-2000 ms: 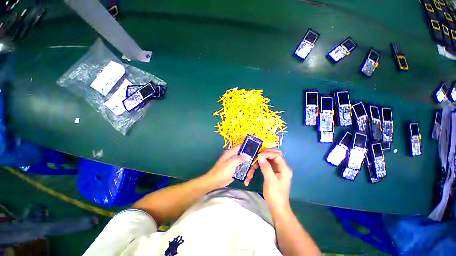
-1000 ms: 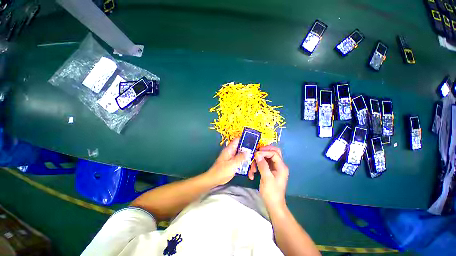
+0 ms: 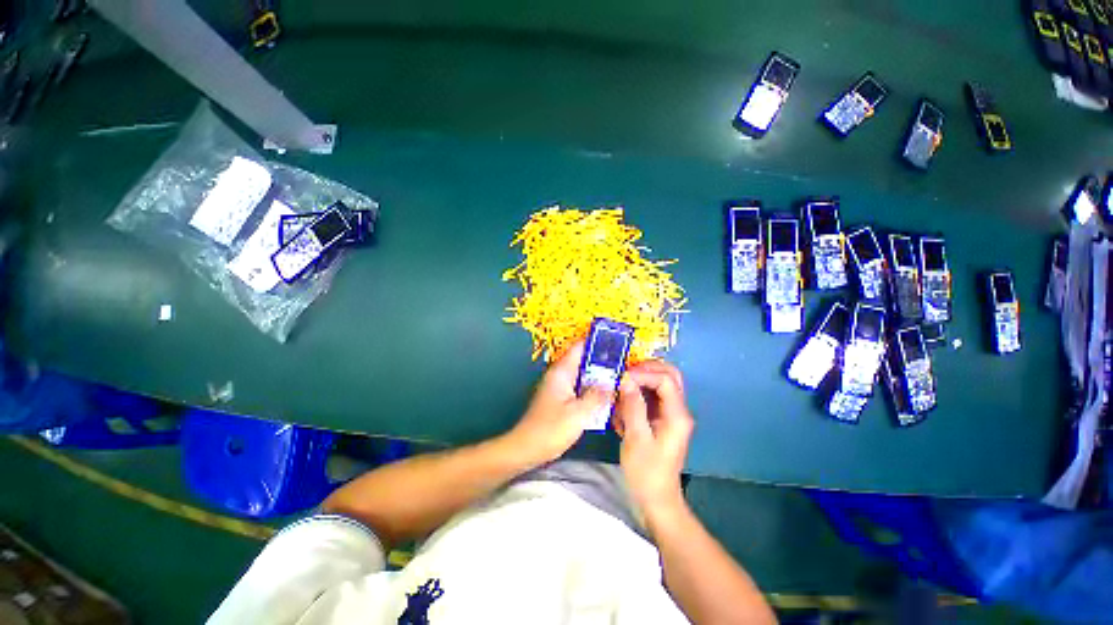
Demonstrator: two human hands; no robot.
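A dark bar-type mobile phone (image 3: 604, 361) is held upright in front of me, its small screen at the far end. My left hand (image 3: 558, 405) grips it from the left, the thumb over the keypad. My right hand (image 3: 654, 421) is at the phone's right side, its fingertips bunched against the edge; whether they hold a small strip cannot be told. A heap of thin yellow-orange strips (image 3: 592, 275) lies just beyond the phone, whose top end overlaps the heap's near edge in view.
Stacked handsets (image 3: 862, 348) lie to the right. Several phones (image 3: 768, 95) lie spaced out farther back. A clear plastic bag (image 3: 167, 195) with white cards and dark handsets lies left. A grey metal bar (image 3: 208, 67) reaches in at top left. A blue stool (image 3: 236, 462) stands below the bench edge.
The view has shifted slightly. The phone stays in my left hand, now a little more upright. My right hand remains at its right edge, with the fingers slightly repositioned.
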